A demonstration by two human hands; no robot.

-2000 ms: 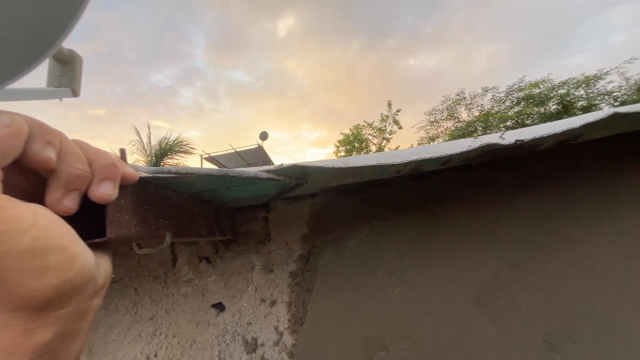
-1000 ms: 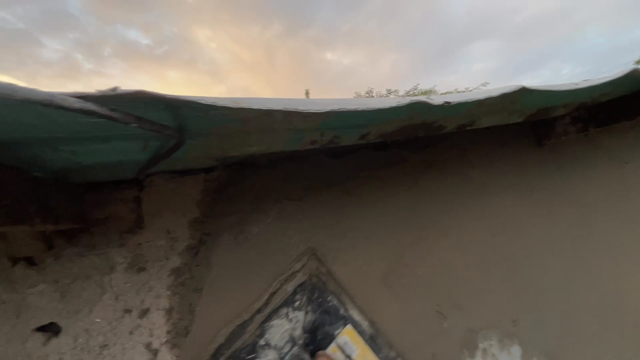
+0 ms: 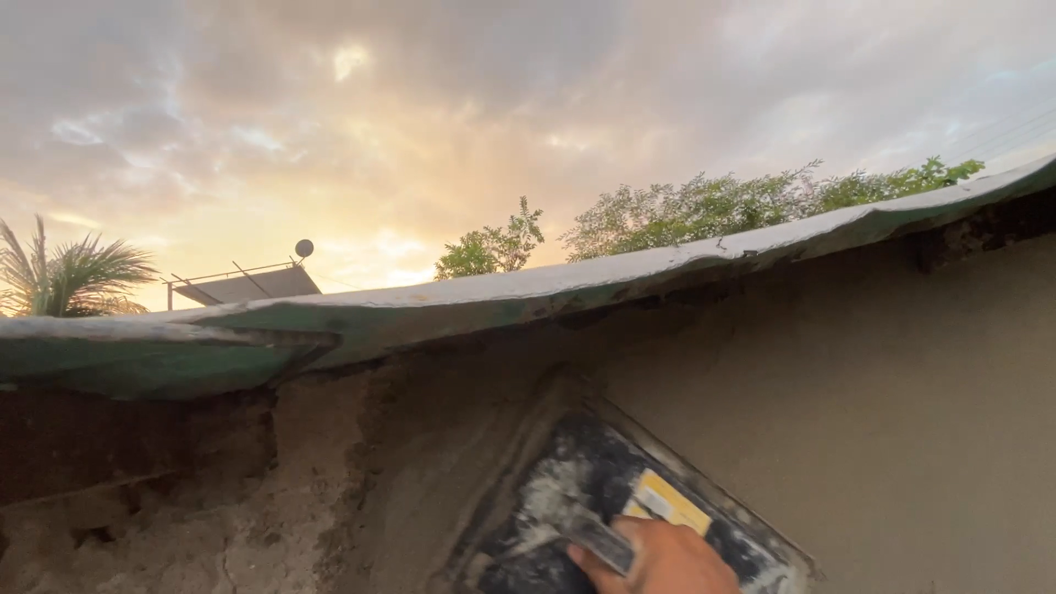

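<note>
My right hand [image 3: 668, 557] grips the handle of a black plastering float [image 3: 577, 462] at the bottom centre. Its broad plate lies against the smooth grey-brown plaster on the wall [image 3: 866, 396], one corner pointing up toward the eave. Wet plaster lines its edges, pale smears mark its back, and a yellow label with writing is stuck there. My left hand is out of view.
A wavy sheet roof edge [image 3: 495, 293], pale on top and green beneath, overhangs the wall. Rough, older wall surface [image 3: 272, 495] lies to the left of the plaster. Beyond the roof stand trees [image 3: 701, 210], a palm [image 3: 74, 272] and a small dish [image 3: 304, 247].
The hand that was near the roof edge at the left two seconds ago is out of view. The float, low in the frame one second ago, now reaches higher toward the eave. The view has shifted.
</note>
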